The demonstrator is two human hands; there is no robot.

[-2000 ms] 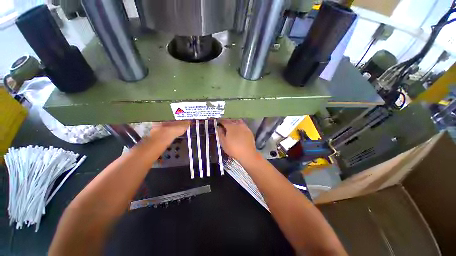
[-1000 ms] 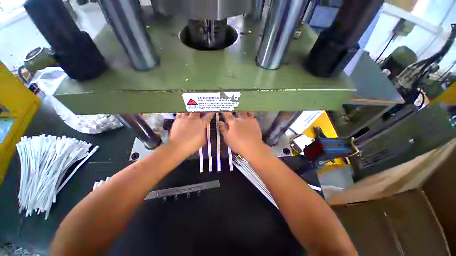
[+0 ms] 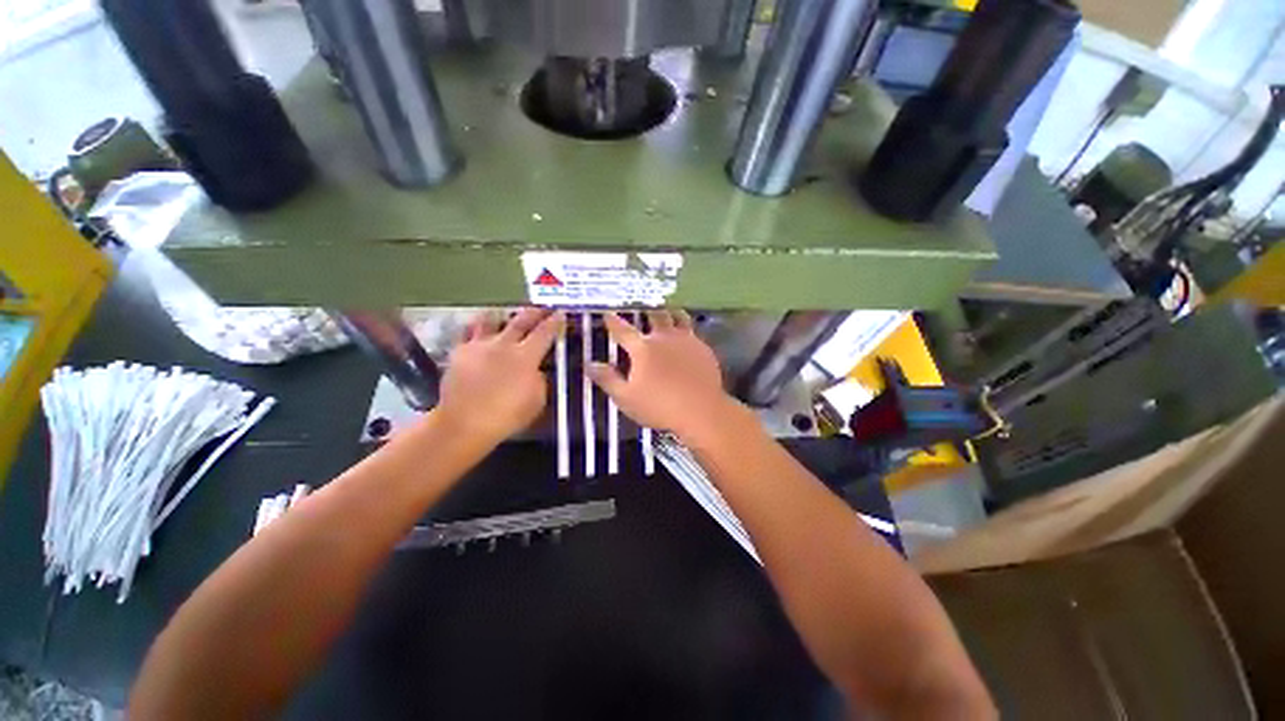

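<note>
Several white cords [image 3: 589, 409] hang side by side out from under the green upper platen [image 3: 789, 275] toward me. My left hand [image 3: 498, 373] lies just left of the cords, fingertips close to the platen's lower edge. My right hand [image 3: 662, 369] lies over the right-hand cords, its thumb at the middle ones. The platen hides the cords' far ends, so I cannot tell whether either hand grips anything. A narrow metal loading bar [image 3: 514, 524] with small pins lies on the black bench in front of the cords.
A fanned pile of white cords [image 3: 120, 465] lies far left, a smaller bundle [image 3: 282, 504] by my left forearm, and loose cords [image 3: 709, 496] under my right forearm. A bag of white parts [image 3: 261, 334] is at back left. Steel columns [image 3: 782, 355] flank my hands. A cardboard box [image 3: 1085, 620] stands right.
My left hand has shifted left, off the cords, with its fingers more spread. My right hand stays by the cords with its thumb now lower. The view has shifted slightly.
</note>
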